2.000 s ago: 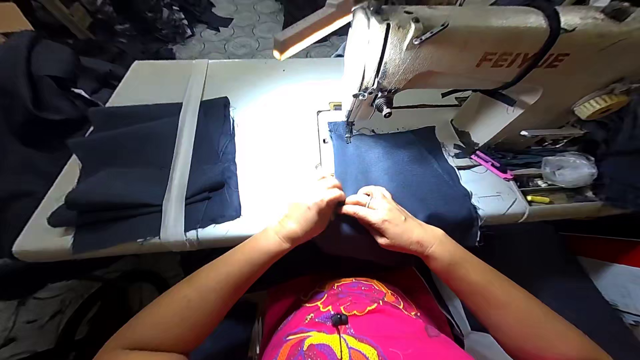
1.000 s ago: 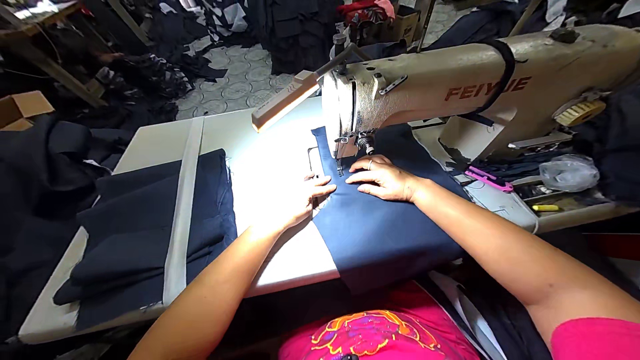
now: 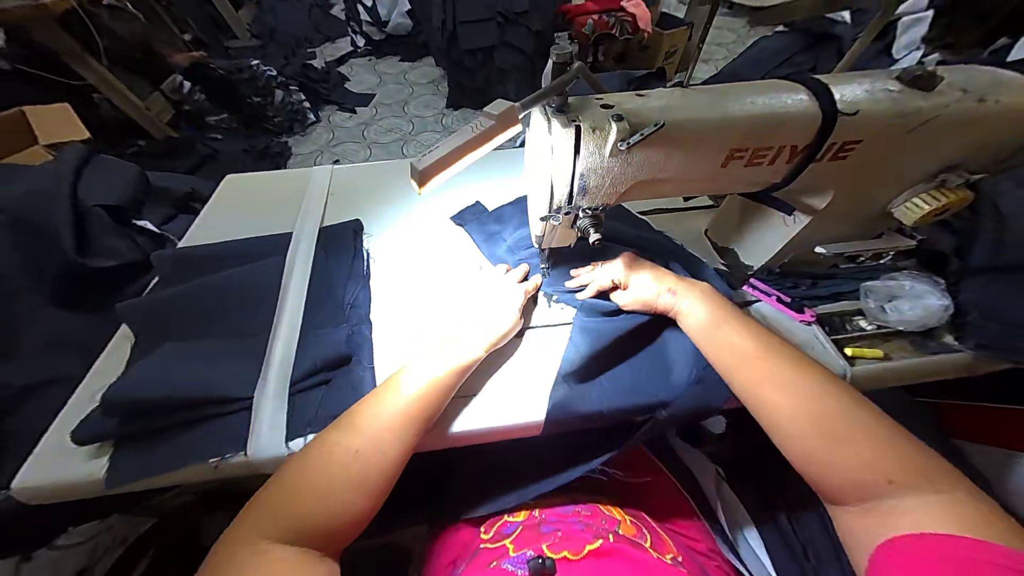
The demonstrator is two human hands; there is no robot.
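Note:
A Feiyue sewing machine (image 3: 688, 152) stands on a white table, with dark blue fabric (image 3: 640, 360) lying under its needle area and draping over the front edge. My left hand (image 3: 488, 308) rests just left of the presser foot (image 3: 545, 262), fingertips at the fabric's edge; glare washes out part of it. Just right of the foot, my right hand (image 3: 624, 284) lies on the fabric with fingers spread, palm down. Whether either hand pinches the cloth is hard to see. A lit lamp (image 3: 468, 144) is fixed beside the machine head.
Folded dark fabric (image 3: 200, 344) lies at the left under a pale strap (image 3: 292, 320). Pink thread snips (image 3: 778, 301), a clear plastic bag (image 3: 906, 301) and a yellow object (image 3: 864, 353) are at the right. A cardboard box (image 3: 48, 128) and cloth heaps lie beyond.
Both hands have moved from near the table's front edge up to the needle area. The blue fabric has shifted, and part of it now extends behind and left of the machine head.

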